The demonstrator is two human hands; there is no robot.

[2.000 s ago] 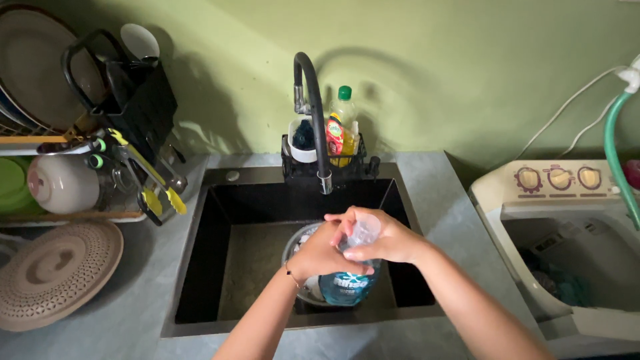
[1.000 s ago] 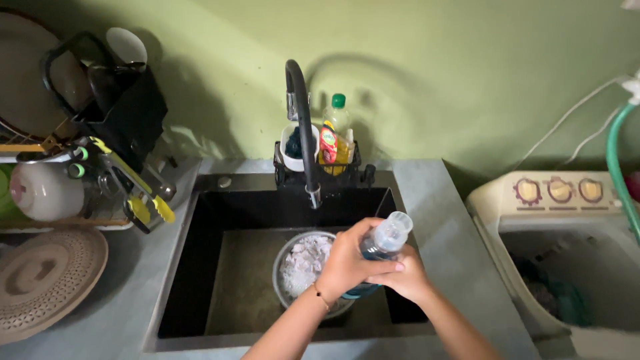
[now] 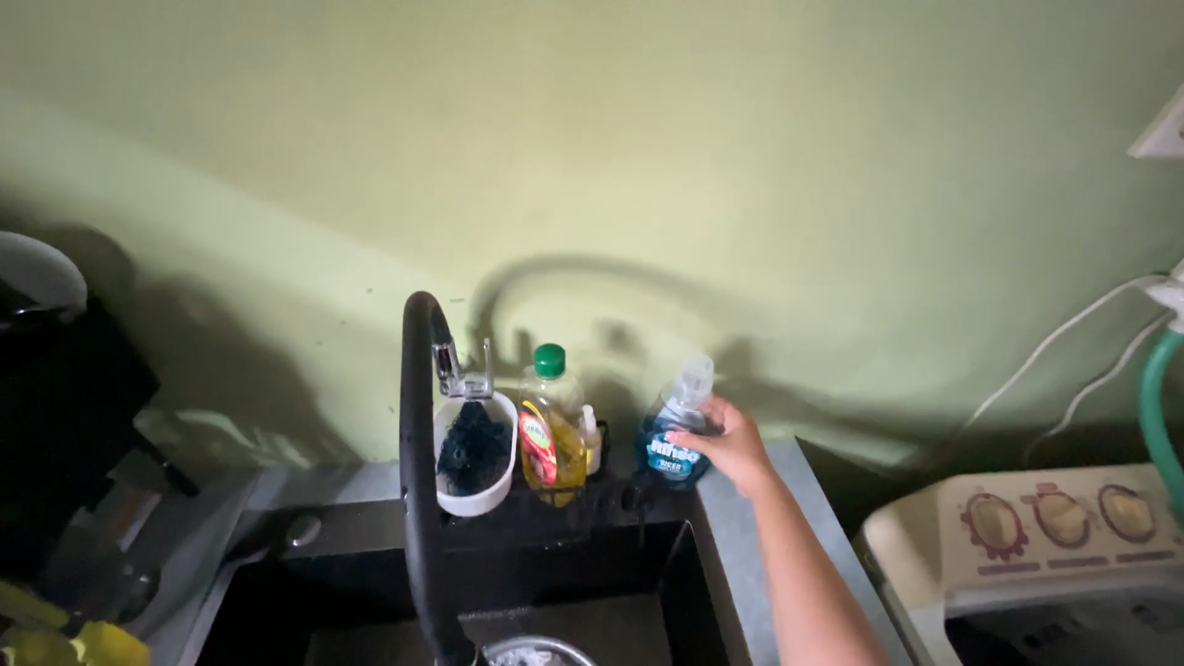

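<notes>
My right hand (image 3: 731, 444) grips a clear bottle of blue Rinso liquid detergent (image 3: 675, 435) with a translucent cap, at the back right corner of the sink against the wall. My left hand is out of view. Left of the detergent stand a small pump bottle (image 3: 592, 439), a yellow dish soap bottle with a green cap (image 3: 552, 435) and a white tub (image 3: 476, 499) with a dark scrubbing mesh (image 3: 474, 449) in it. At the bottom edge, part of a metal-rimmed bowl (image 3: 536, 645) with whitish contents shows in the black sink (image 3: 573, 560).
The black gooseneck faucet (image 3: 418, 462) arches up in front of the tub. A washing machine with three dials (image 3: 1059, 518) stands at right, beside a green hose (image 3: 1156, 407) and white cables. Dark containers and yellow-tipped utensils (image 3: 79, 638) are at left.
The detergent bottle has moved from above the bowl to the back right corner of the sink, in my right hand. My left hand has let go and left the view. The view has shifted up.
</notes>
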